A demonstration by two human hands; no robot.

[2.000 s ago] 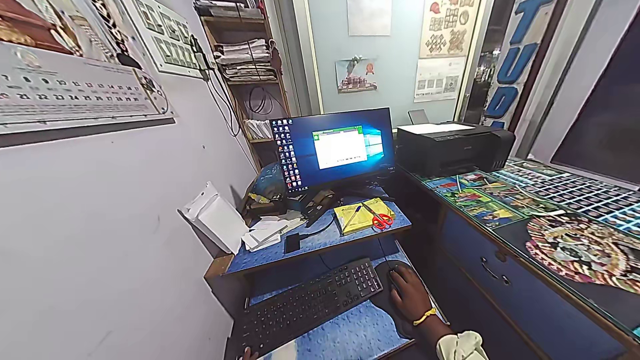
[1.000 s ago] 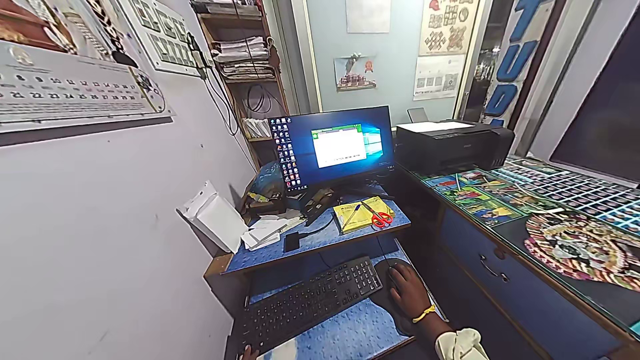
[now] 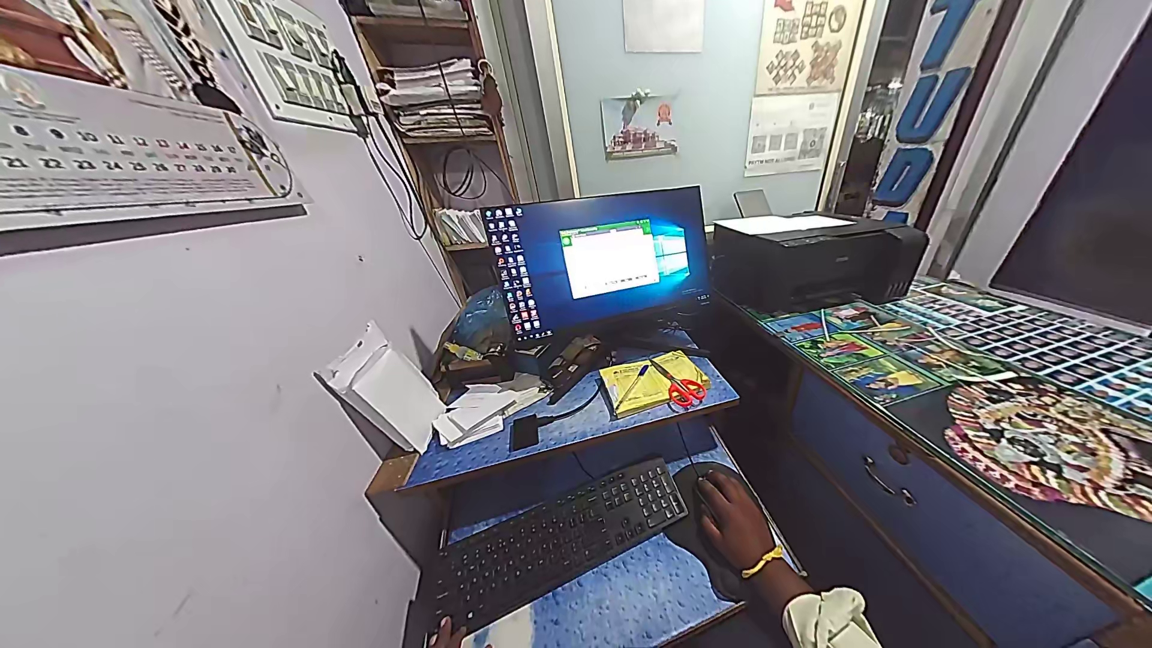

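Observation:
My right hand [image 3: 736,520], with a yellow band at the wrist, rests over a dark computer mouse [image 3: 705,484] on a black mouse pad [image 3: 720,576]. Only the fingertips of my left hand [image 3: 447,634] show, at the bottom edge by the near left corner of a black keyboard [image 3: 562,540]. Both keyboard and pad lie on a blue-patterned lower shelf [image 3: 621,598]. Above it, on the desk top, stands a lit monitor [image 3: 598,261] with a white window with a green top bar open on a blue desktop.
Red-handled scissors [image 3: 687,392] and a pen [image 3: 633,385] lie on a yellow packet [image 3: 621,405]. Left of them are white papers [image 3: 474,414] and a small black device [image 3: 524,433] with a cable. A black printer [image 3: 814,261] stands on the glass-topped counter [image 3: 900,418] at right; a wall borders the left.

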